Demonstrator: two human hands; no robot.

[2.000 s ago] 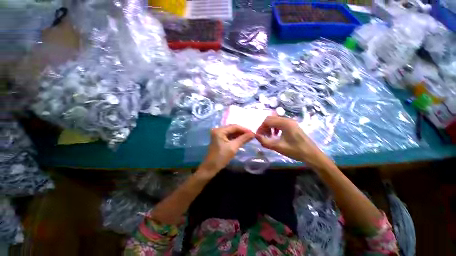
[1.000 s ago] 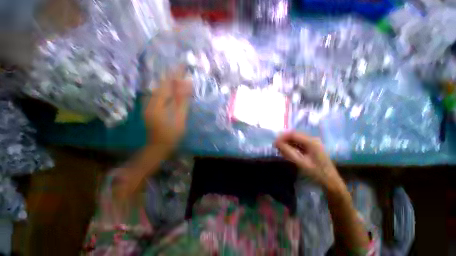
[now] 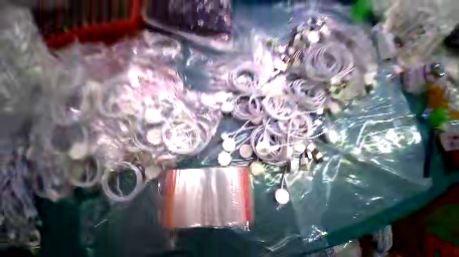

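Neither of my hands is in the picture. A stack of empty clear bags (image 3: 209,197) with red-orange side edges lies flat on the plastic sheet at the front centre. Behind it and to the right is a tangled pile of unbagged coiled cables (image 3: 282,108) with pale round discs. One disc end (image 3: 282,196) lies apart, right of the stack. A shinier heap of bagged cables (image 3: 121,105) is on the left, with one coil (image 3: 122,181) at its near edge. The picture is somewhat blurred.
A red tray (image 3: 95,32) is at the back left, with a dark plastic bag (image 3: 188,15) beside it. A clear plastic sheet (image 3: 362,165) covers the right part of the green bench. Green and orange items (image 3: 437,108) and crinkled clear bags (image 3: 417,30) are at the right.
The view has moved closer to the bench. Both hands, seen over the bench before, have left the picture. The stack and cable piles now appear larger.
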